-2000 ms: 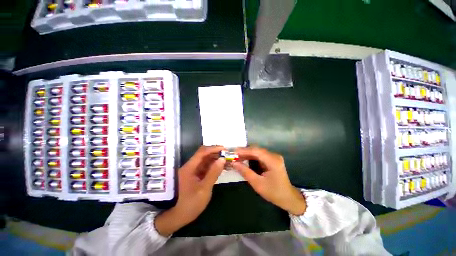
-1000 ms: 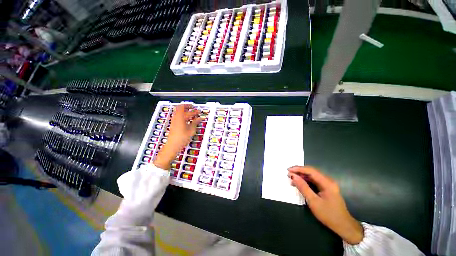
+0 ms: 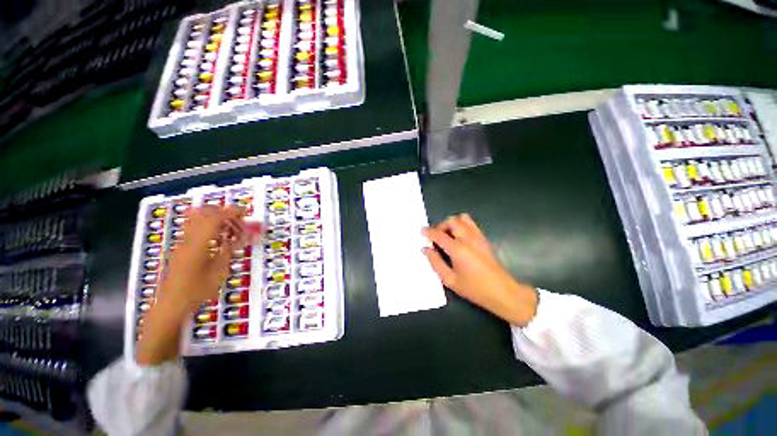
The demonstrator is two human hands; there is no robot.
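Note:
The left tray [image 3: 338,255], white with columns of small cylindrical components, lies on the dark green mat. My left hand [image 3: 204,247] is over its middle columns, blurred. A component with a red end [image 3: 254,227] shows at my left fingertips, held just above the tray. The white sheet [image 3: 402,247] lies flat to the right of the tray. My right hand [image 3: 467,260] is at the sheet's right edge, thumb and index fingertips close together. Whether a thin strip is between them cannot be seen.
The upper tray [image 3: 256,112] sits on the raised surface beyond. A metal post with a square base plate [image 3: 464,146] stands behind the sheet. The right tray stack [image 3: 626,204] is at the right. Black racks [image 3: 38,281] are at far left.
The view has turned right, bringing the right tray stack back in. My left hand has moved from the tray's far part towards its middle and now has a component. My right hand stays by the sheet.

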